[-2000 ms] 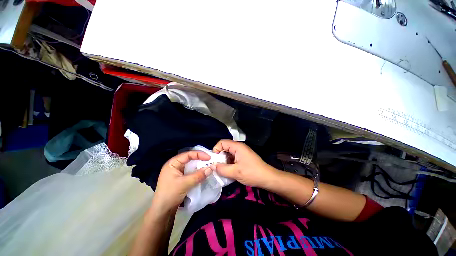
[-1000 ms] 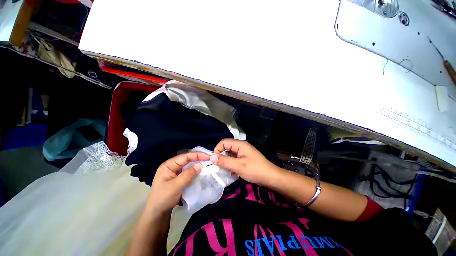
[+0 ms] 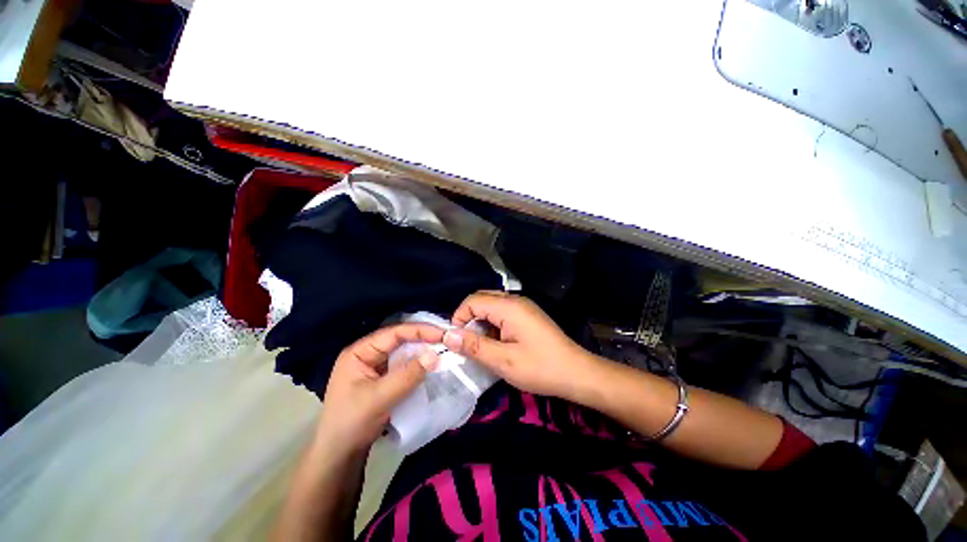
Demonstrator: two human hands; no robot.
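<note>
A sheer white fabric (image 3: 429, 408) is bunched in my lap, with a narrow bright white strip on it. My left hand (image 3: 373, 383) pinches its upper edge between thumb and fingers. My right hand (image 3: 512, 341) pinches the same edge just beside, the fingertips of both hands nearly touching. A small dark mark shows on the white fabric by the fingertips. Navy or black fabric (image 3: 371, 265) lies behind my hands, reaching into the red bin.
The white machine table (image 3: 477, 116) crosses above my lap. An awl (image 3: 952, 148) and a pale scrap (image 3: 937, 209) lie at its right. The red bin (image 3: 242, 249) holds cloth under the table edge. Cream tulle (image 3: 170, 434) spreads at lower left.
My hands have shifted their pinch slightly up along the white fabric. The fabric is less bunched and hangs more spread below the fingers, showing the white strip.
</note>
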